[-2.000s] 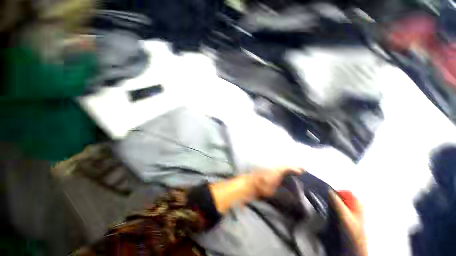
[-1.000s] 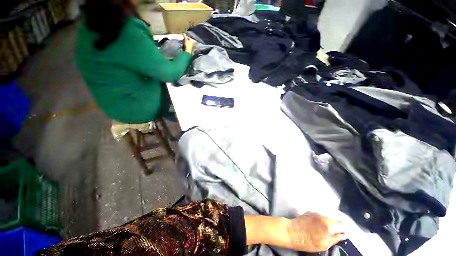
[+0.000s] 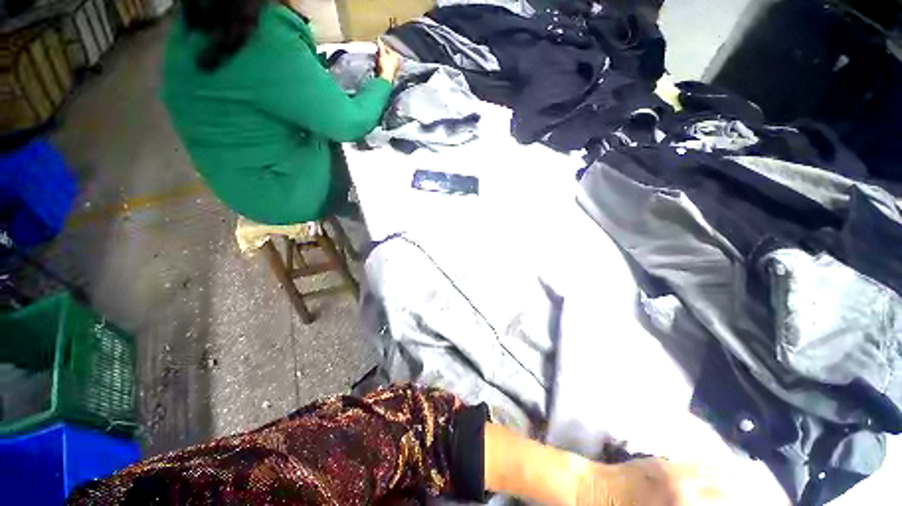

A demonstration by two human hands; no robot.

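Note:
A grey denim jacket (image 3: 455, 306) lies over the near table edge, its pale grey side up, with a thin dark seam line and a dark edge strip. My left arm reaches across its lower part from the bottom left. My left hand (image 3: 658, 484) is at the bottom edge of the picture, blurred and overexposed; its fingers cannot be made out, nor whether they hold anything. My right hand is not in view.
The white table (image 3: 514, 212) bears a black phone (image 3: 445, 183) and a pile of black and grey jackets (image 3: 712, 237) on the right. A person in green (image 3: 267, 109) sits on a wooden stool (image 3: 309, 267) at the left. Green (image 3: 99, 366) and blue crates (image 3: 69, 464) stand lower left.
The view has steadied and shifted. My right hand, seen at the lower right two seconds ago, is out of the picture. My left hand now sits lower, at the bottom edge.

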